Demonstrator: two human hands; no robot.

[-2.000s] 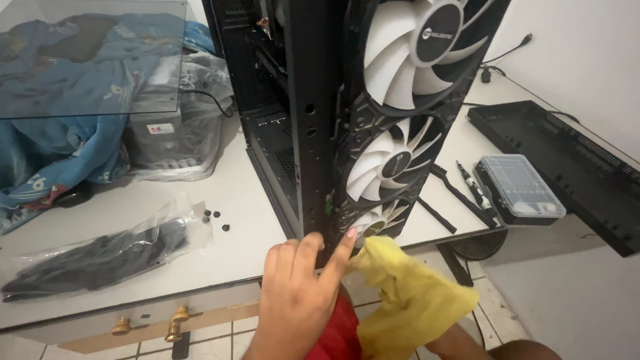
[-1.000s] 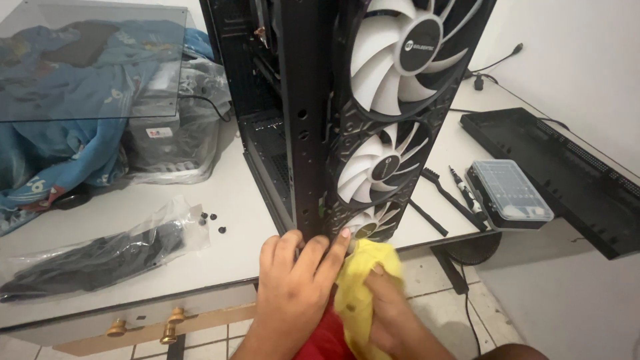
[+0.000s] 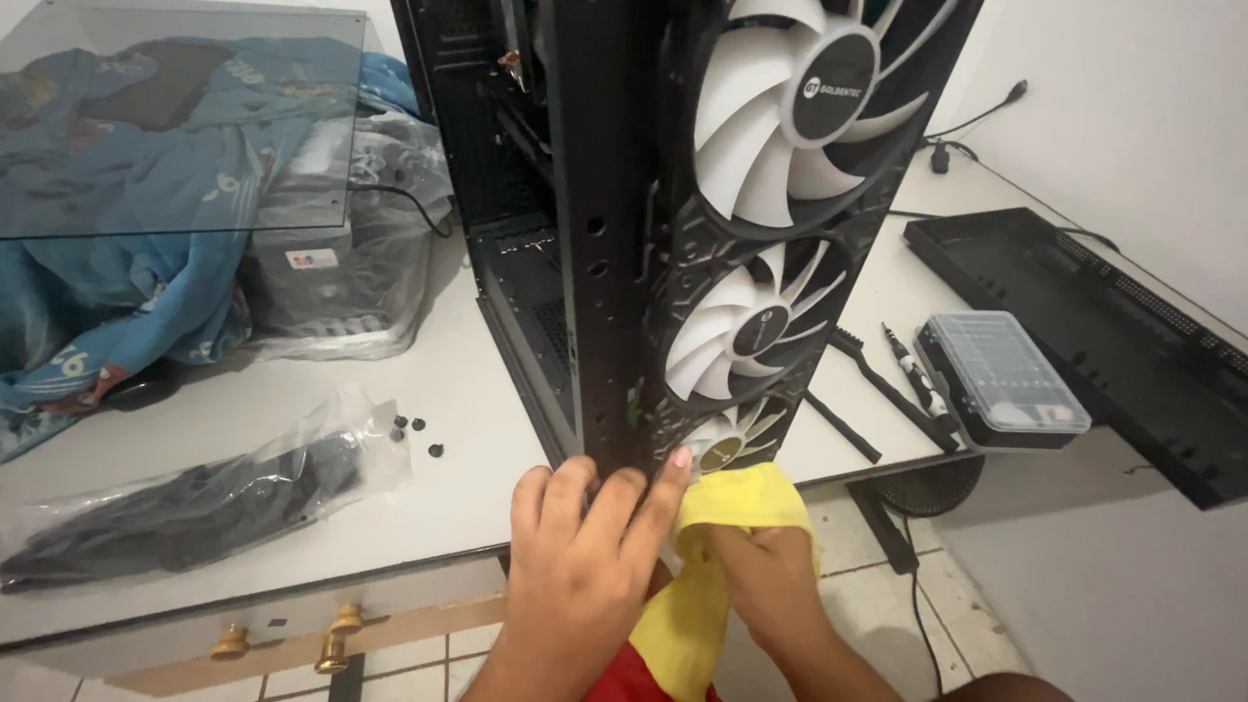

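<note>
A black computer case (image 3: 609, 322) stands upright on the white desk, its front showing a column of white-bladed fans (image 3: 751, 322). Against the lower front edge of the case rests my left hand (image 3: 585, 556), its fingers bent over the edge and the index fingertip near the lowest fan (image 3: 723, 447). My right hand (image 3: 770, 575) holds a yellow cloth (image 3: 746, 497) at that lowest fan, with part of the cloth hanging below. The cloth hides the right fingertips and the bottom of the fan.
Right of the case lie two black brushes (image 3: 892, 390), a screwdriver (image 3: 916, 375), a clear-lidded box (image 3: 1014, 370) and a long black panel (image 3: 1082, 322). At left are small black screws (image 3: 436, 450), a plastic bag of black cables (image 3: 205, 507), a glass panel (image 3: 185, 117) and blue fabric (image 3: 127, 283).
The right hand, low at the frame edge two seconds ago, has come up to the lowest fan with the yellow cloth. The left hand stays at the lower edge of the case.
</note>
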